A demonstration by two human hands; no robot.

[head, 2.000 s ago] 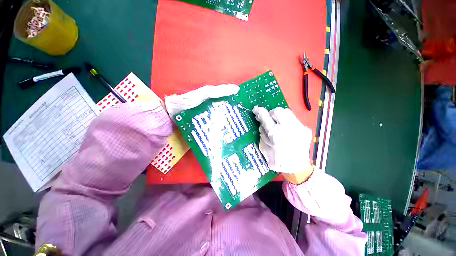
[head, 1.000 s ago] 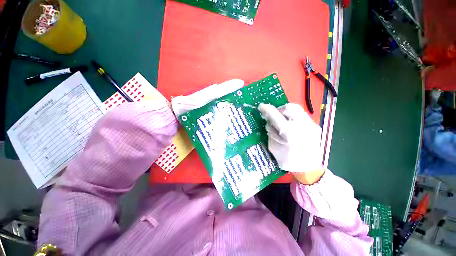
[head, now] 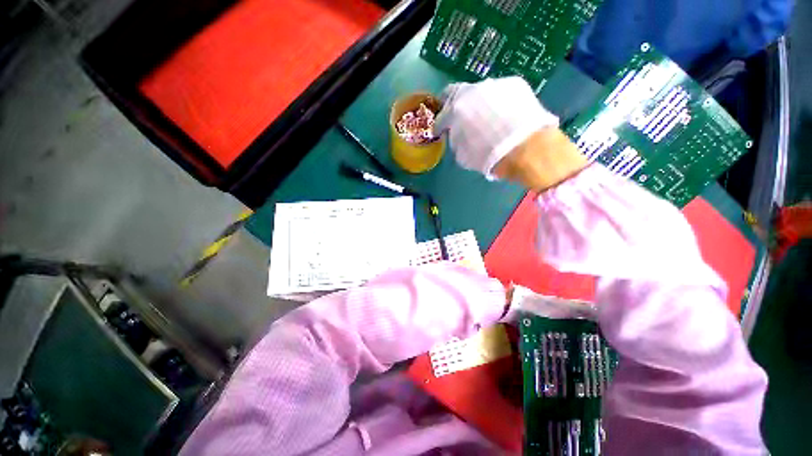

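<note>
A green circuit board point(head: 563, 378) is in front of me at the lower centre, its side with silvery stripes facing up. My left hand point(head: 554, 306), in a white glove, holds it along its far edge; the fingers are mostly hidden behind the board. My right hand point(head: 494, 123), also white-gloved, is at the right rim of the yellow cup point(head: 417, 158). Small white-pink bits point(head: 416, 124) fill the cup. The right fingertips are bunched at the rim, and whether they hold anything cannot be seen. My right sleeve covers part of the held board.
Two more green boards lie at the far edge point(head: 509, 44) and on the right point(head: 661, 125). A printed sheet point(head: 343, 245), a label sheet point(head: 463, 354) and pens point(head: 383, 183) are left of the red mat point(head: 726, 254). A red-lined black bin point(head: 258, 71) stands upper left; blue clothing point(head: 681, 31) shows behind.
The view has swung left, bringing in the bin and more of the far boards. My right hand has left the held board and moved to the cup. My left hand still holds the board.
</note>
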